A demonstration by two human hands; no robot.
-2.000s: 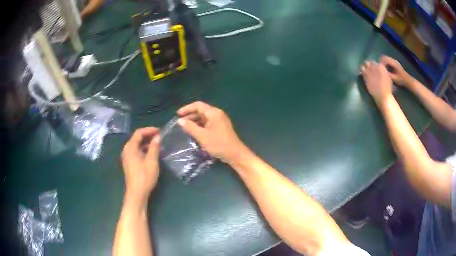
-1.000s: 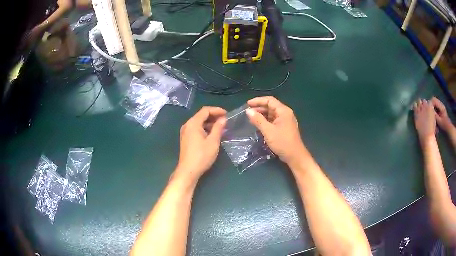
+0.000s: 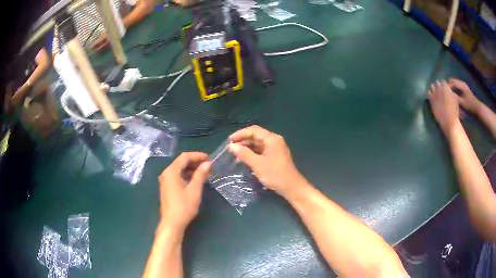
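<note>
A clear zip-lock bag hangs between my two bare hands near the middle of the view, just above the green table. My left hand pinches the left end of its top edge between thumb and fingers. My right hand pinches the right end of the same edge. The seal strip runs slanted between the fingertips. The lower part of the bag is creased and shiny. Whether anything is inside, I cannot tell.
Clear bags lie in a heap by a wooden post, and more at lower left. A yellow-framed black unit, a dark cylinder and cables stand beyond my hands. Another person's hands rest at right; another person's arms show at upper left.
The camera view has shifted and tilted between frames. Both hands keep their pinch on the bag's top edge throughout; the bag stays between them.
</note>
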